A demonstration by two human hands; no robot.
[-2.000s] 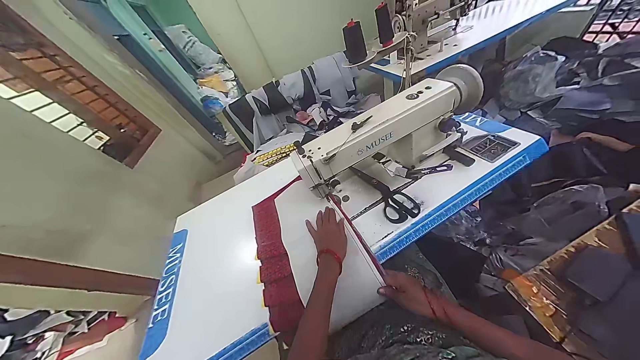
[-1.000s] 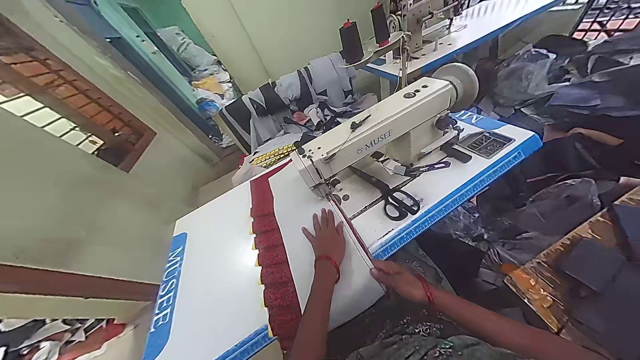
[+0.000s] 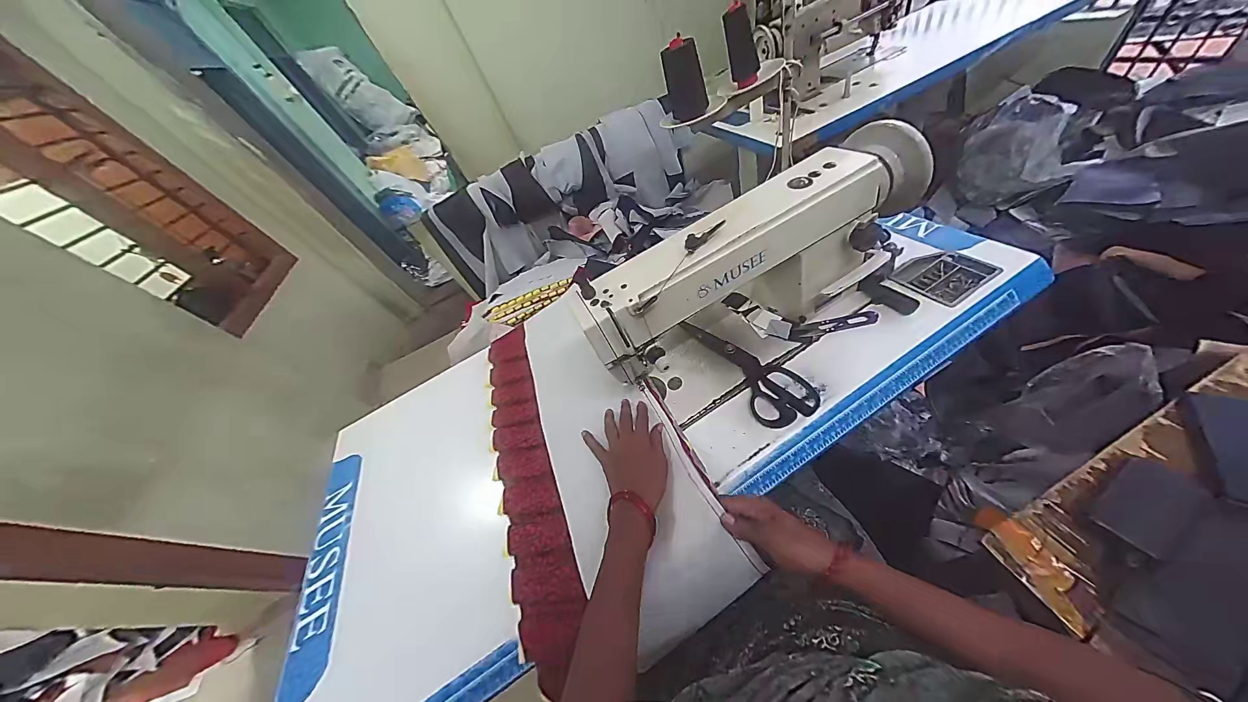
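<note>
A white sheet of material (image 3: 673,585) lies under the needle area of a Musee sewing machine (image 3: 741,263), a dark red strip running along its right edge. My left hand (image 3: 632,458) rests flat on the sheet, fingers spread, just in front of the presser foot. At the sheet's right edge, my right hand (image 3: 775,531) pinches the edge and strip between thumb and fingers. Red overlapping pieces with yellow edges (image 3: 531,468) form a band left of my left hand. Black-handled scissors (image 3: 780,390) and a smaller purple-handled tool (image 3: 843,325) lie beside the machine.
Thread cones (image 3: 684,78) stand behind the machine. A second sewing table (image 3: 936,49) is at the back. Fabric scraps (image 3: 595,219) are heaped behind the table, and dark pieces with plastic bags (image 3: 1014,146) fill the right. A wooden board (image 3: 1048,546) holds dark pieces at lower right.
The white sheet and the red band have moved up the table toward the machine and past it. My left hand stays flat on the sheet; my right hand keeps its hold on the edge.
</note>
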